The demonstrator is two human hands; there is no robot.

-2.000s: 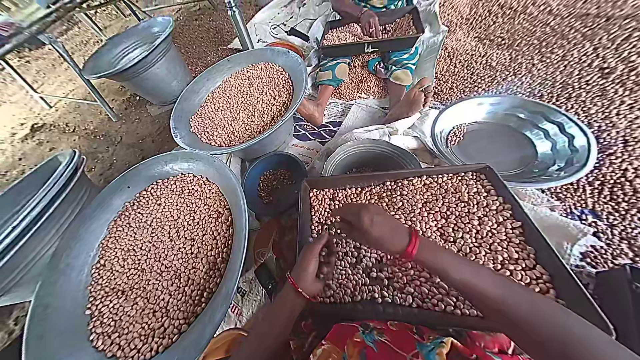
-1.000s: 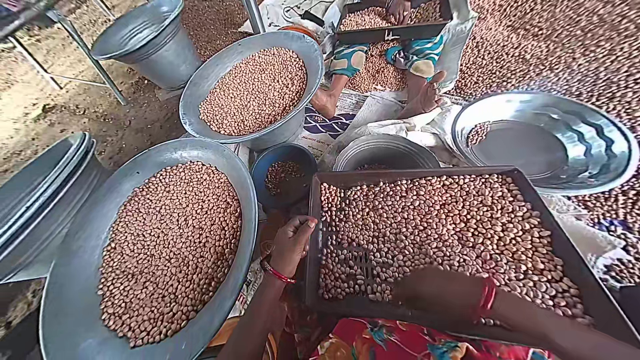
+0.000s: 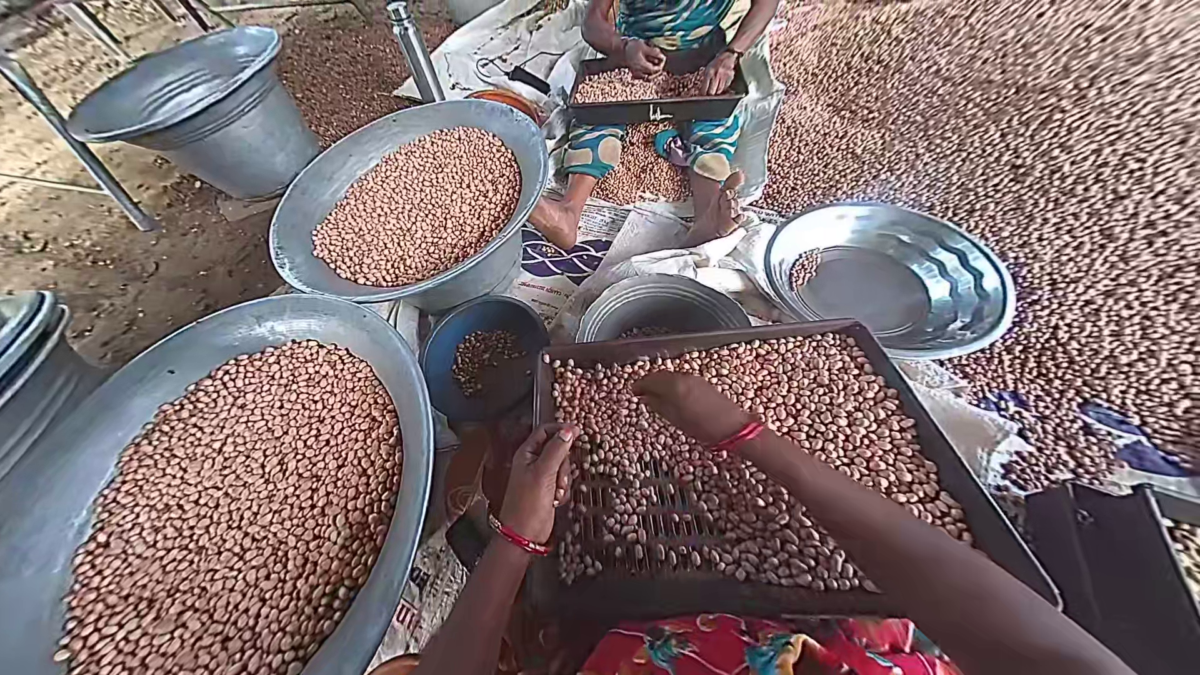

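Note:
A dark slatted tray [image 3: 947, 450] rests across my lap, spread with brown nuts or seeds [image 3: 816, 412]. My left hand [image 3: 539, 478] is at the tray's left wall, thumb up and fingers curled; whether it holds a nut cannot be seen. Over the upper left of the tray, my right hand [image 3: 689, 403] bends down onto the nuts, its fingertips hidden. Bare slats show below it. Left of the tray stands a large metal basin [image 3: 417, 375] heaped with similar nuts, and a small blue bowl [image 3: 436, 361] holding a few darker pieces sits near the tray's upper left corner.
Beyond the tray are a grey tub [image 3: 656, 295] and a shiny metal basin [image 3: 984, 281] with few nuts. Another filled basin [image 3: 291, 225] stands farther back. A person sits opposite with a similar tray [image 3: 656, 111]. A steel flask [image 3: 414, 52] stands behind; nuts cover the ground at right.
My right hand has moved from the near part of the tray up to its far left part. More bare slats show at the tray's near left than a second ago.

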